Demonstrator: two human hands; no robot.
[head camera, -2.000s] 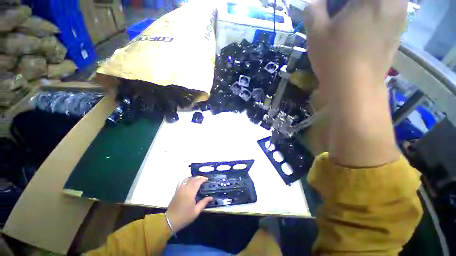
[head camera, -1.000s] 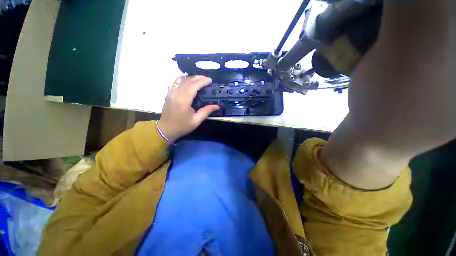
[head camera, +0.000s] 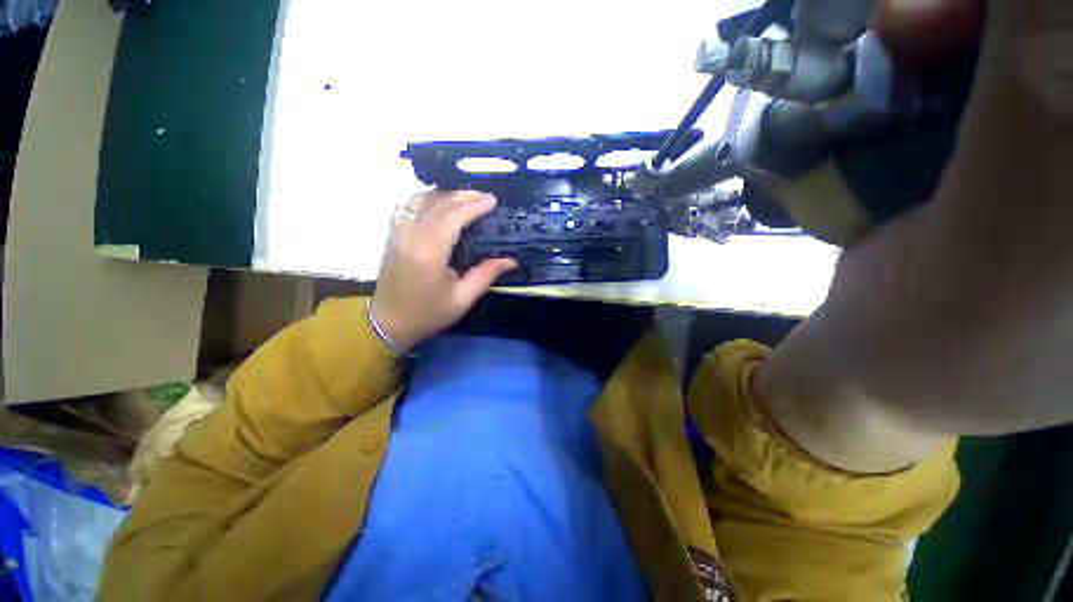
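Observation:
The black panel housing (head camera: 577, 253) lies on the white sheet at the bench's front edge, with a row of round openings along its far side showing white. My left hand (head camera: 430, 259) grips its left end, thumb on the near side and fingers on top. The auto-feed screwdriver (head camera: 753, 153) comes in from the upper right. Its metal tip is over the right part of the housing; whether it touches a screw cannot be seen. My right hand (head camera: 941, 71) is at the upper right, close to the camera and cut off by the edge, around the screwdriver's dark body.
The white sheet (head camera: 471, 71) covers the bench, with green bench top (head camera: 188, 129) to its left. A brown cardboard flap (head camera: 106, 282) stands at the far left. A blue crate with whitish plastic (head camera: 59, 529) is at the lower left.
The view has tilted down from the heap and sack. My right hand has brought the screwdriver down to the housing. Since one second ago its tip has shifted only slightly. My left hand still holds the housing.

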